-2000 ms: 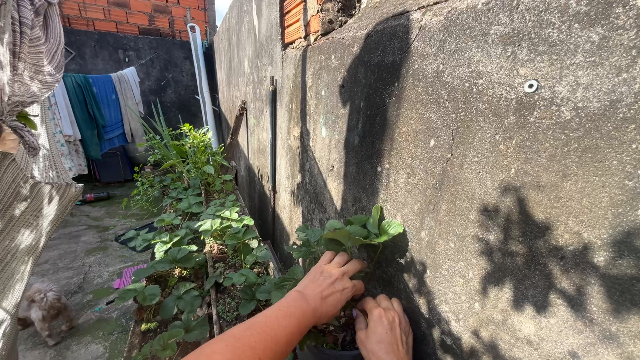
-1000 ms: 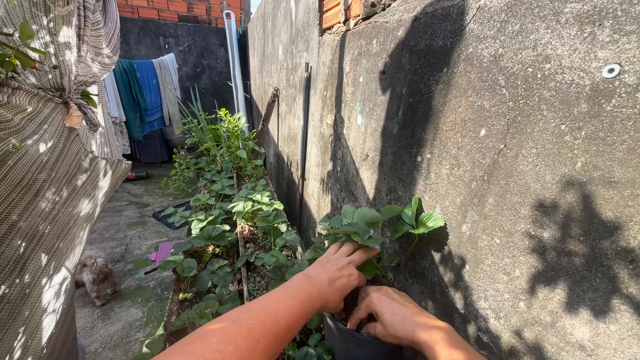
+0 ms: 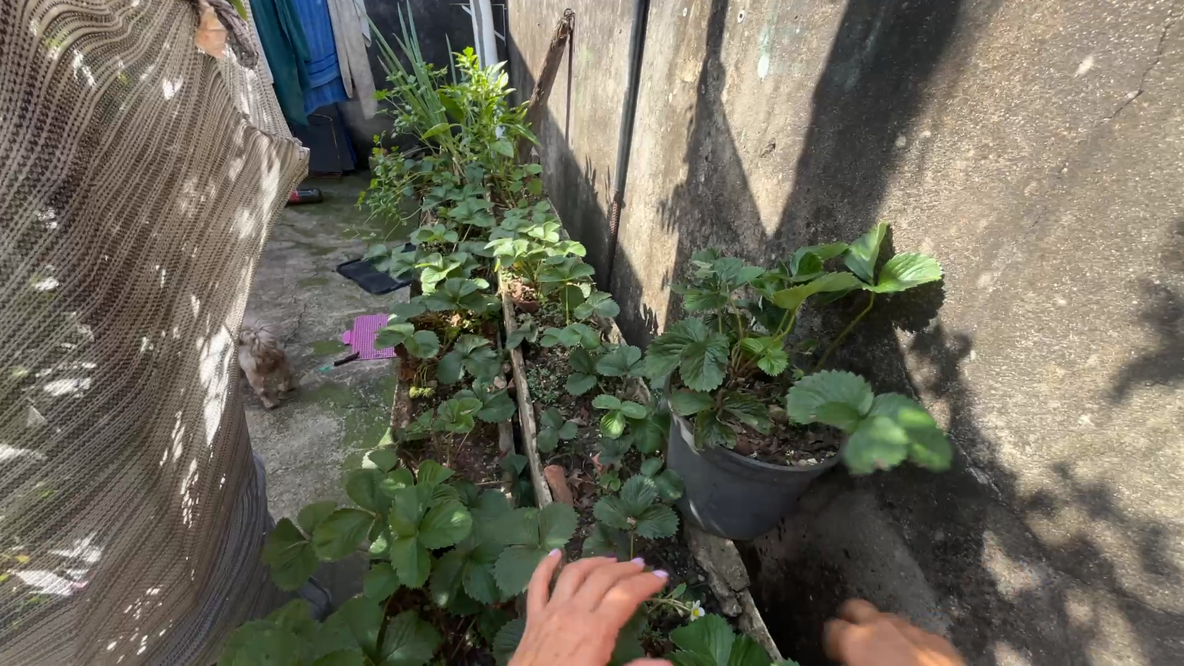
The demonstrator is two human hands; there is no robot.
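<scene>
A strawberry plant grows in a dark plastic pot, which stands at the bed's right edge against the wall. My left hand is at the bottom middle, palm down with fingers apart, over the leaves of the strawberry bed; nothing shows in its grip. My right hand is blurred at the bottom, below and right of the pot, in front of the wall's shaded foot. Its fingers are partly cut off by the frame. A small white flower shows between the hands.
A rough concrete wall runs along the right. Striped fabric hangs at the left. A small furry animal, a pink mesh item and a black tray are on the concrete floor. Thin boards divide the bed.
Both hands have left the potted strawberry plant, where they were among its stems and soil. The left is now over the bed, the right below the pot. The view has tilted down.
</scene>
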